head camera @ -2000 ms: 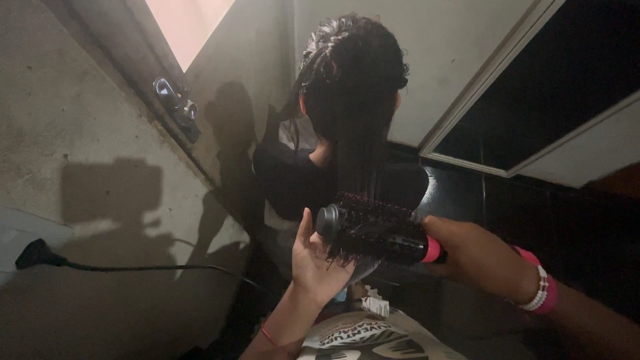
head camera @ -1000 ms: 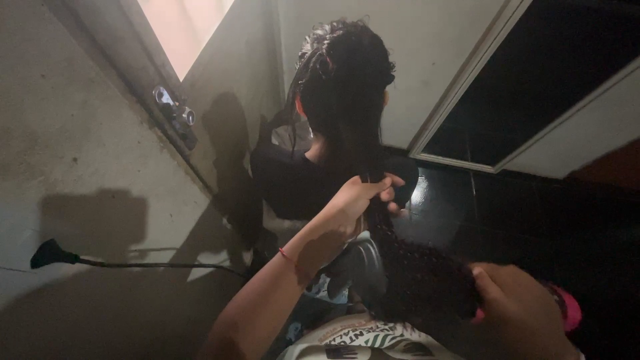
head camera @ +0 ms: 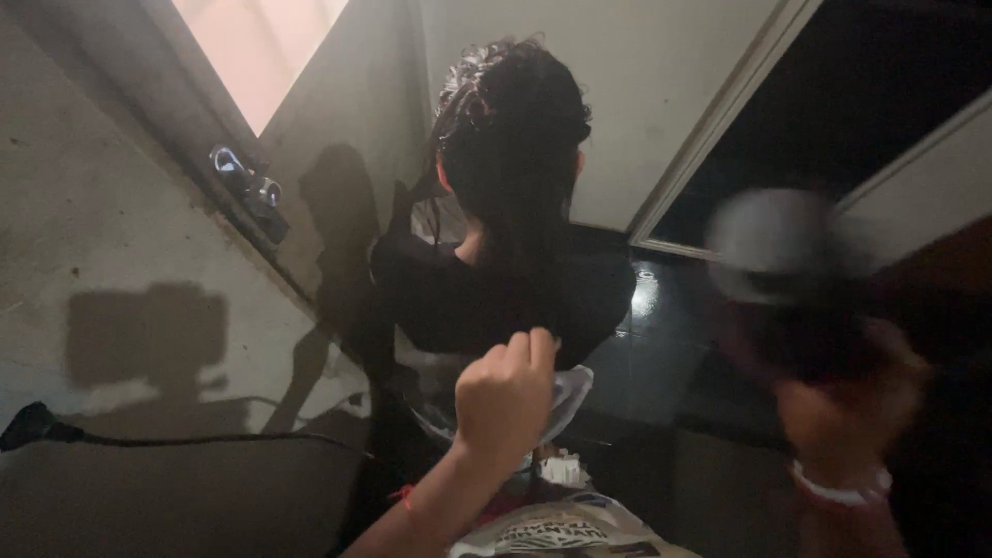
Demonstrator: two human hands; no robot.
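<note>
A person with dark hair (head camera: pixel 511 139), curly at the crown, sits facing away in a dark top. My left hand (head camera: pixel 508 384) is closed just behind the person's back, its fingers bent together near the lower hair; whether strands lie in them is too dark to tell. Out to the right, my right hand (head camera: pixel 852 411) is blurred and closed around the round hair brush (head camera: pixel 783 256), raised apart from the hair. The brush's grey end points up.
On the left, a black plug (head camera: pixel 35 426) with its cord runs beside the wall. A metal door handle (head camera: pixel 248 182) is at the upper left. A white frame (head camera: pixel 721 124) borders a dark panel at the right. A clear plastic chair back (head camera: pixel 573 395) is behind the person.
The brush, down at the hair lengths one second ago, is now up at the right in my right hand. My left hand, earlier around the gathered hair, has moved lower.
</note>
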